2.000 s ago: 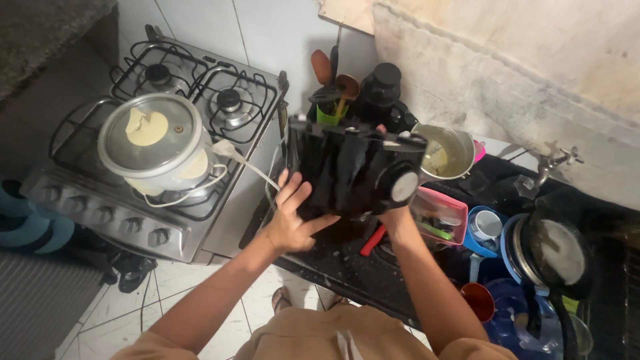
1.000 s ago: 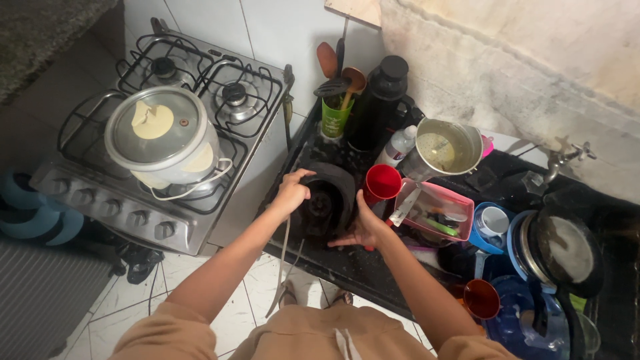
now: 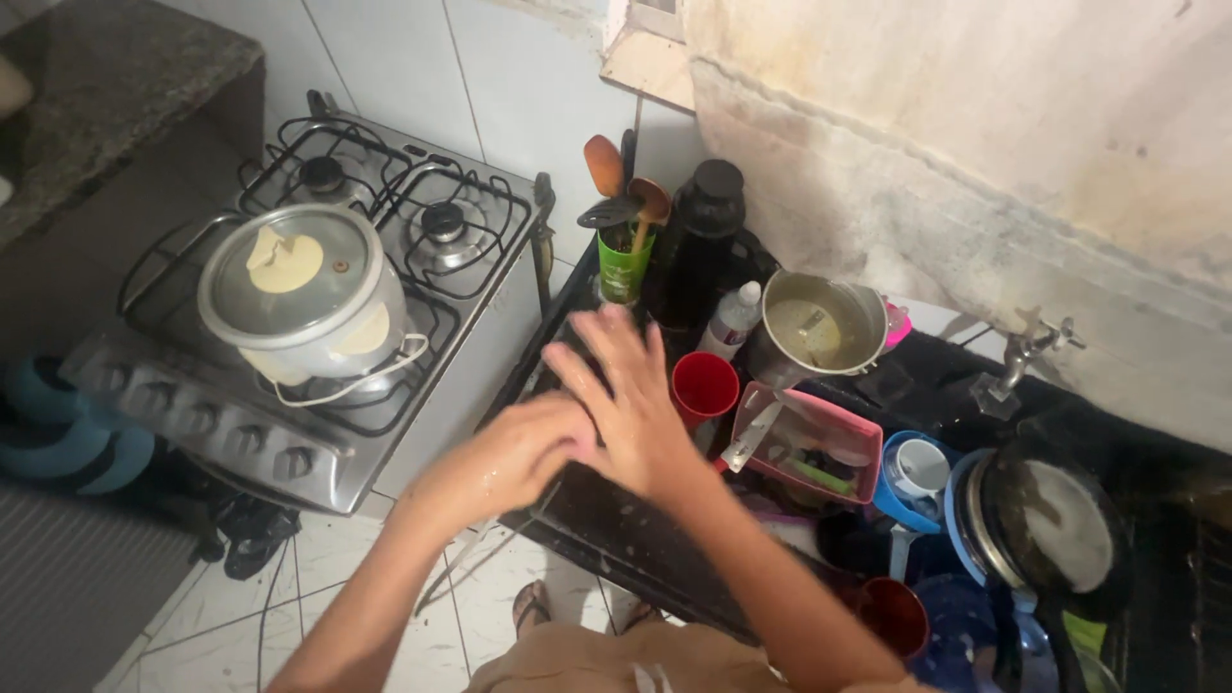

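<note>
My left hand (image 3: 515, 448) is bent, and its fingertips meet the base of my right hand (image 3: 626, 409) above the dark counter. Water shows on the left wrist. My right hand has its fingers spread and holds nothing. Some left fingers are hidden, and no object shows in that hand. Just right of the right hand stands a red cup (image 3: 705, 385), with a clear bottle (image 3: 731, 318) behind it. A green utensil holder (image 3: 624, 265) with spoons and a spatula stands beyond my fingertips. The counter right under my hands is largely hidden. A pale cord (image 3: 457, 568) hangs below my left wrist.
A lidded white electric pot (image 3: 371, 332) stands on the gas stove (image 3: 491, 279) at left. Along the counter are a black thermos (image 3: 707, 207), a metal pot (image 3: 823, 322), a pink container (image 3: 866, 438) and a pan (image 3: 1068, 525). The tap (image 3: 1025, 356) is at right.
My hands have come off the black appliance, which they held up two seconds ago and which stood on the counter one second ago. Now they touch each other.
</note>
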